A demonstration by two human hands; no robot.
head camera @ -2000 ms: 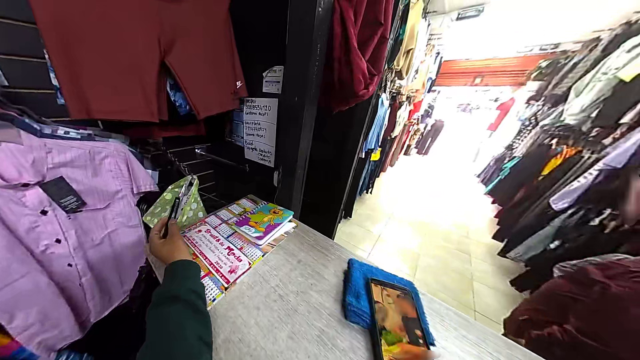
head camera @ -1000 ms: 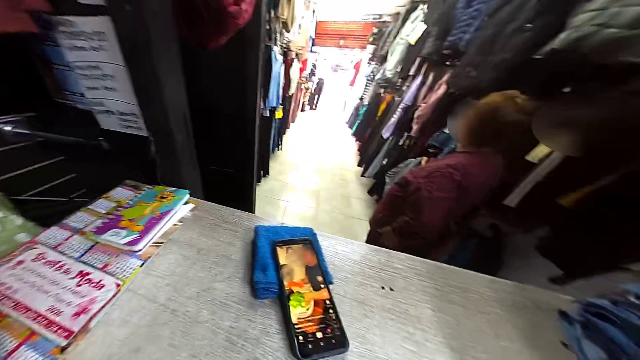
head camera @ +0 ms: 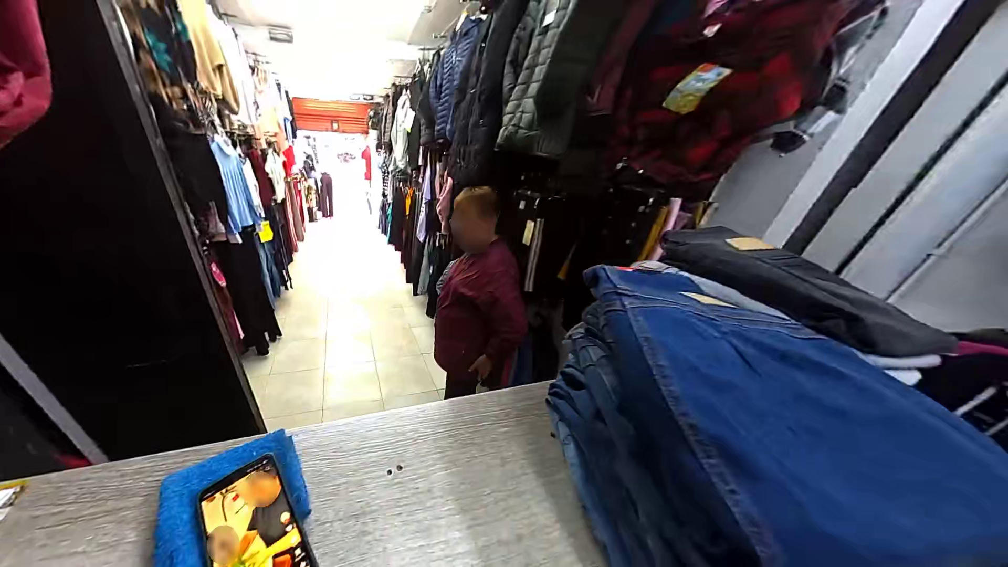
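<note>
Neither my left hand nor my right hand is in the head view. A smartphone (head camera: 256, 516) with a lit screen leans on a folded blue cloth (head camera: 177, 504) at the lower left of the grey wood-grain counter (head camera: 441, 465). Folded blue jeans (head camera: 756, 394) lie in a tall stack at the right, with folded black trousers (head camera: 803, 287) behind them. The lower edge of the picture cuts off the phone and the stack.
Beyond the counter a person in a maroon top (head camera: 480, 315) stands beside a tiled aisle (head camera: 346, 346). Clothes hang along both sides. A black panel (head camera: 118, 236) rises at the left, and quilted jackets (head camera: 543, 87) hang above at the right.
The view has swung far to the right, bringing the jeans stack in. The hand that held a pen near the notebooks two seconds ago is out of view, as is the one at the phone.
</note>
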